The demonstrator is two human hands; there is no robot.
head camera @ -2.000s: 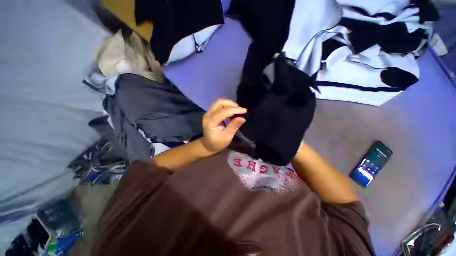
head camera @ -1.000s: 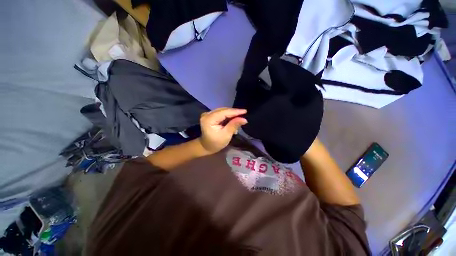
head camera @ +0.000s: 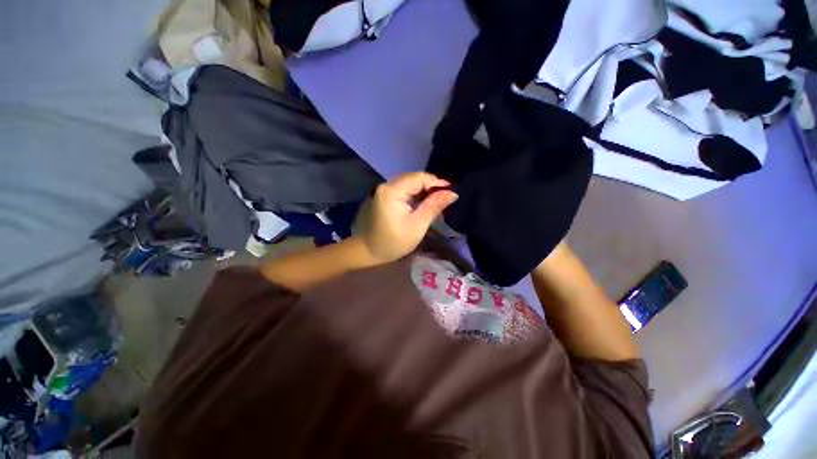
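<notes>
A black fabric piece [head camera: 528,193] hangs in front of my chest and joins black fabric running up the table. My left hand [head camera: 396,215] is at its left edge, thumb and fingertips nearly together; whether cloth is pinched between them cannot be seen clearly. My right forearm shows at the lower right of the piece, but my right hand is hidden behind or inside the black fabric. White and black garment panels [head camera: 667,134] are heaped at the table's far right.
A smartphone [head camera: 652,296] lies on the purple-covered table [head camera: 717,260] at the right. An iron [head camera: 712,437] shows at the lower right edge. A grey clothing pile [head camera: 269,143] is at the left, beside a pale hanging sheet [head camera: 72,134].
The view has shifted, so the table things sit differently in the picture. The black piece has changed shape slightly and narrowed at the bottom. My left hand stays at its left edge.
</notes>
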